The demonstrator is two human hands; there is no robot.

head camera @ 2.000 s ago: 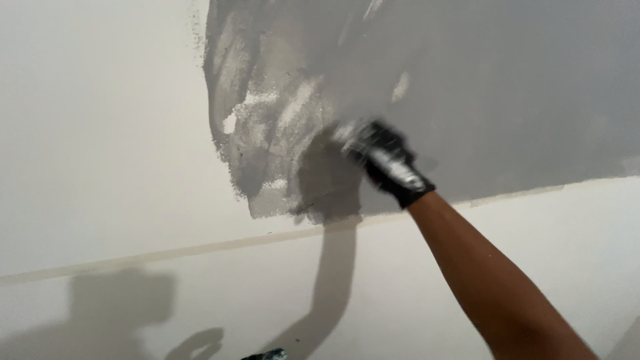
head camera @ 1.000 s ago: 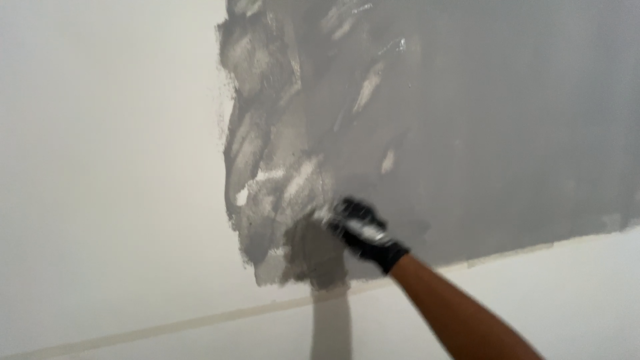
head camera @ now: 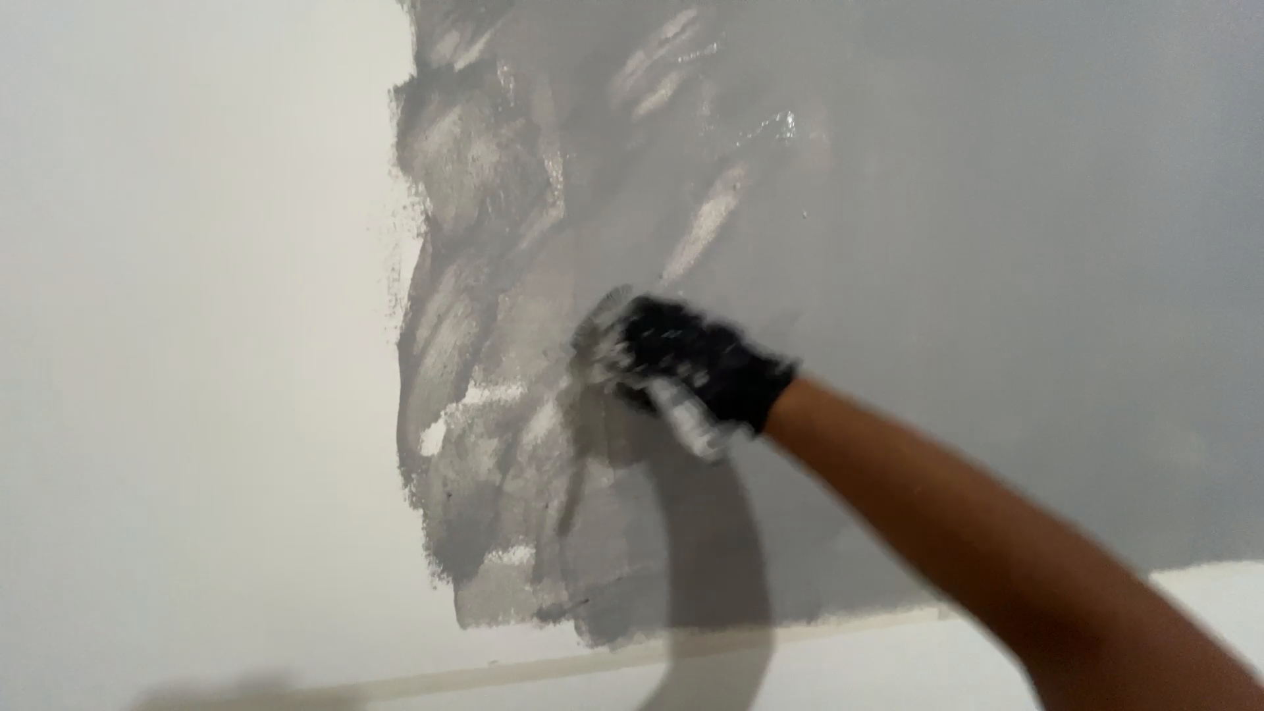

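Observation:
My right hand [head camera: 701, 365], in a black glove smeared with pale paint, is shut on a paintbrush [head camera: 602, 341]. Its handle end, whitish with paint, sticks out below the palm, and the blurred bristles meet the wall. Grey paint [head camera: 948, 247] covers the wall from the middle to the right. Around the brush the coat is streaky and uneven, with lighter patches and a few glossy wet spots above. My left hand is out of view.
A bare white wall area [head camera: 197, 296] lies left of the ragged paint edge. Below the grey runs a beige strip of masking tape [head camera: 513, 674], with white surface beneath it. Shadows of my arm and hand fall on the wall.
My right hand with the brush has moved up along the streaky paint from near its lower edge. A dark object at the bottom edge two seconds ago is no longer in view.

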